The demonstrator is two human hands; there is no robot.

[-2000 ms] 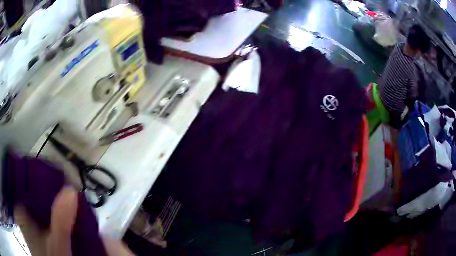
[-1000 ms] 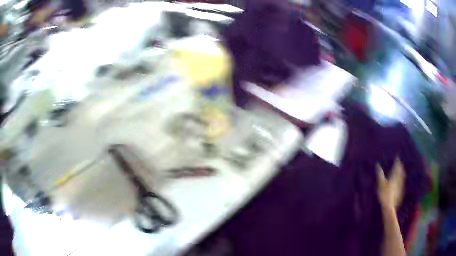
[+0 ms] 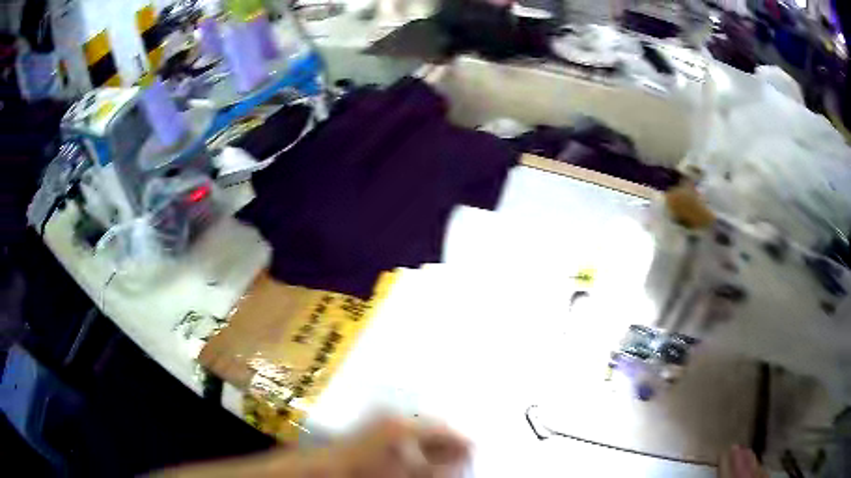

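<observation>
A stack of dark purple cut cloth with stepped edges lies on the white table left of the machine, on cardboard with yellow printed tape. My left hand is blurred at the bottom centre, over the table; what its fingers do cannot be told. Only fingertips of my right hand show at the bottom edge, right of centre. The off-white sewing machine is blurred at the right.
A grey-blue device with a red light and plastic bag stands at left, near light purple thread cones. A white cloth pile lies behind the machine. A light blue stool is at lower left.
The view has swung left, from the printed dark panel and scissors to the cloth stack. The hand seen over the dark cloth is gone from there; two hands now show at the bottom.
</observation>
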